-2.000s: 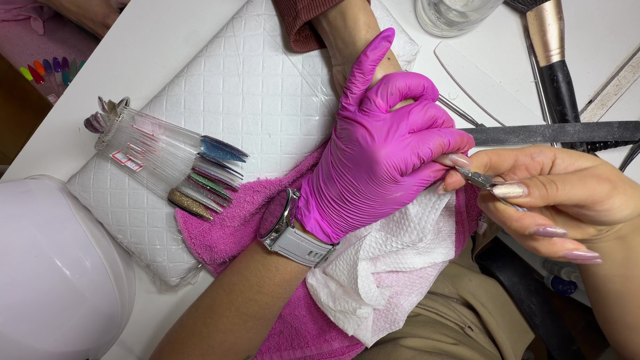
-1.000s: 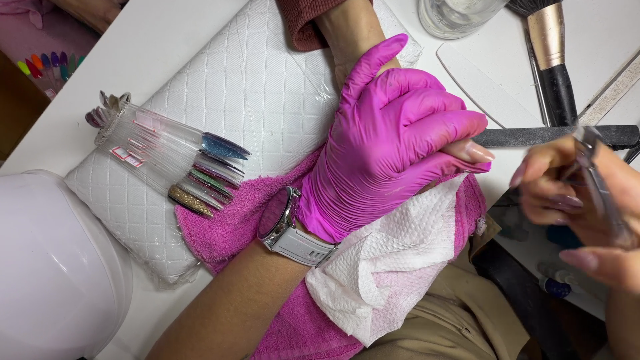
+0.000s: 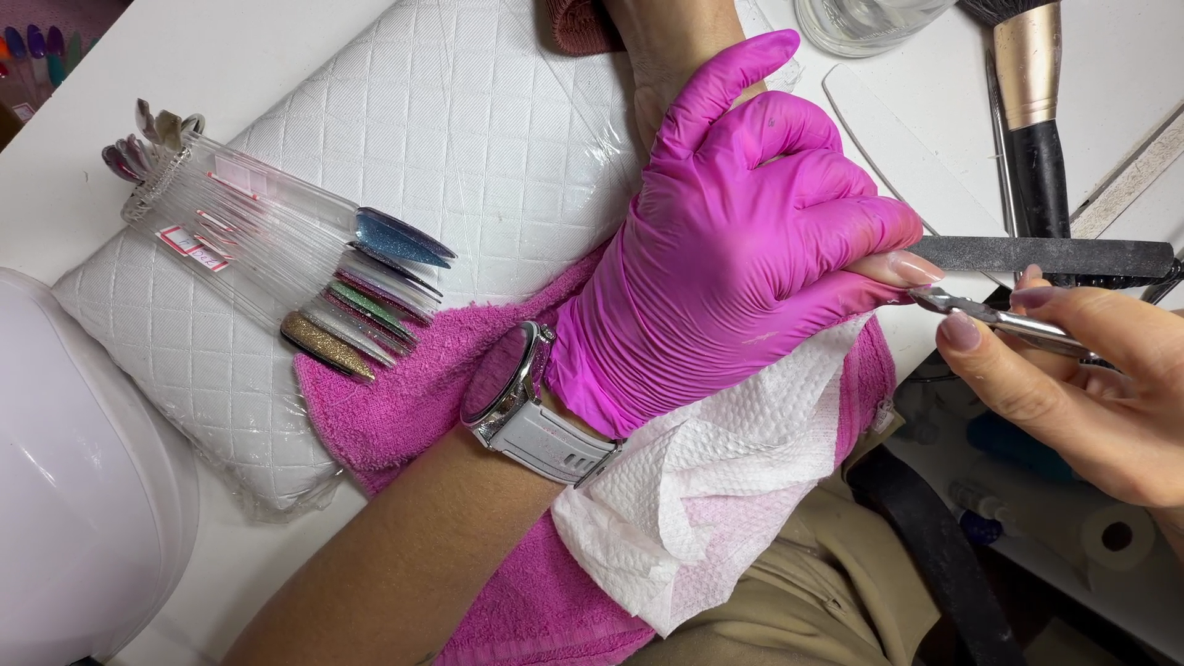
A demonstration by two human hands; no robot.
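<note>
My left hand [image 3: 740, 240], in a pink glove with a watch at the wrist, is closed around another person's hand. One finger of that hand, with a glossy beige nail [image 3: 916, 268], sticks out between my gloved fingers. In my bare right hand [image 3: 1073, 361] are metal cuticle nippers [image 3: 1008, 320], their tips close beside that nail. Beneath my left hand lie a crumpled white paper towel [image 3: 703, 490] and a pink terry towel [image 3: 407, 398]. The other person's wrist [image 3: 675, 37] comes in from the top under a brown cuff.
A quilted white hand rest [image 3: 398, 157] bears a ring of nail color samples [image 3: 250, 231]. A white rounded device [image 3: 83, 462] stands at the left. At the right lie a dark nail file [image 3: 1045, 254], a pale file [image 3: 1133, 171], a brush [image 3: 1031, 102] and a glass jar [image 3: 860, 23].
One second ago my right hand was blurred and away from the finger, holding the nippers; now the nippers' tips are back beside the nail. My left hand keeps its hold.
</note>
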